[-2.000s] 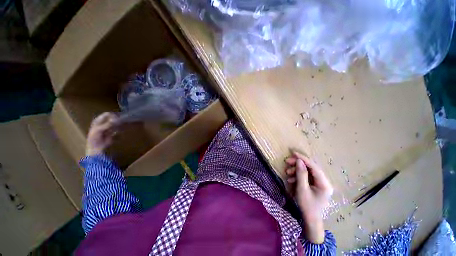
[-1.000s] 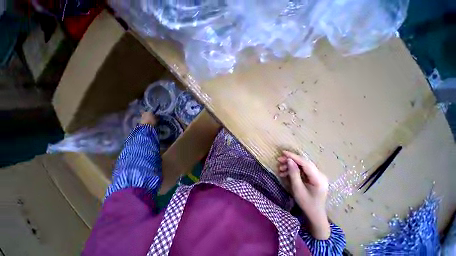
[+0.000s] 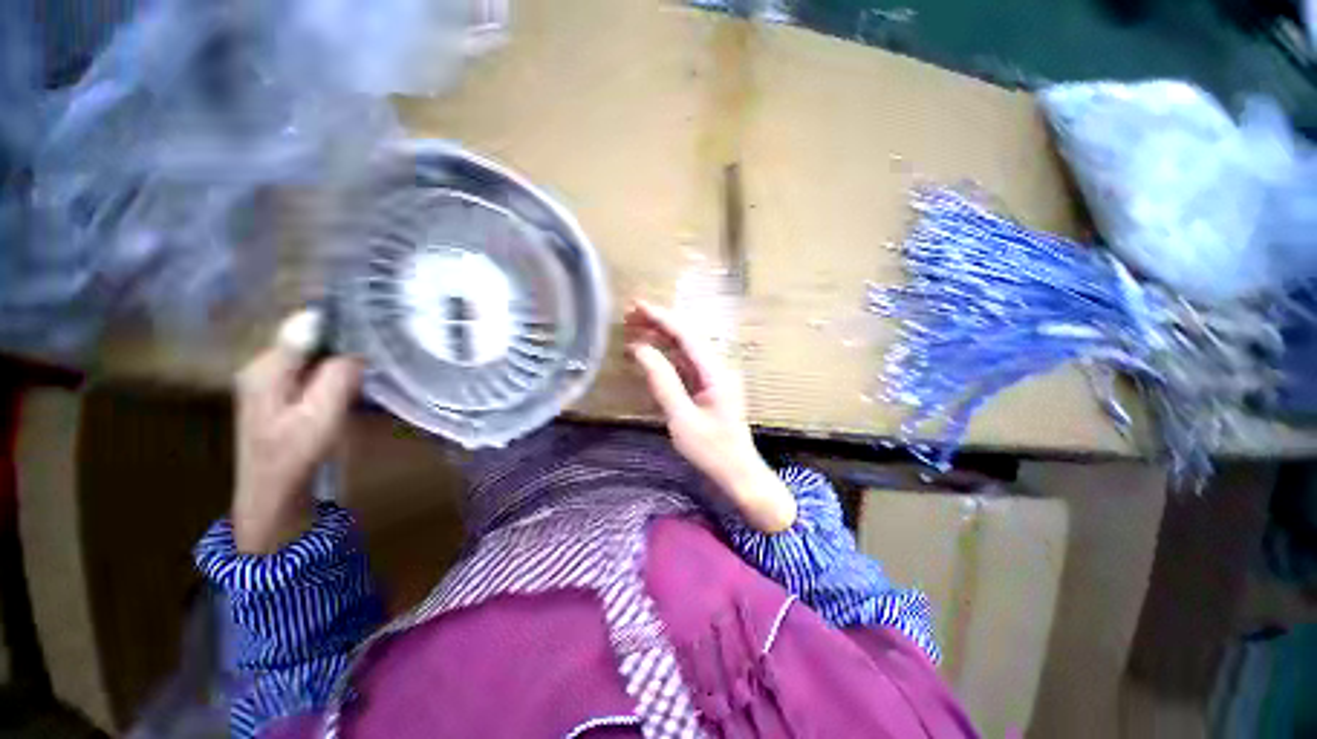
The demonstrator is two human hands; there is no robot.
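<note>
A grey round finned housing [image 3: 459, 306] with a pale centre disc is held up at the bench's front edge, its finned side facing me. My left hand [image 3: 289, 419] grips its left rim; a pale band shows on one finger. My right hand [image 3: 696, 404] is just right of the housing, not touching it, fingers bent and apart. I see nothing in it. A narrow dark thing, seemingly the tweezers [image 3: 734, 224], lies blurred on the bench beyond my right hand.
A wire bundle [image 3: 997, 311], blue and white, lies at the right of the cardboard-covered bench [image 3: 852, 108]. A whitish full bag [image 3: 1170, 173] is beyond it. Crumpled plastic bags [image 3: 159, 173] cover the left. A carton [image 3: 961, 578] stands below the bench.
My left hand has come up from the open carton with a housing, now over the bench edge. The view has swung right, showing the whole wire bundle. My right hand remains near the bench edge.
</note>
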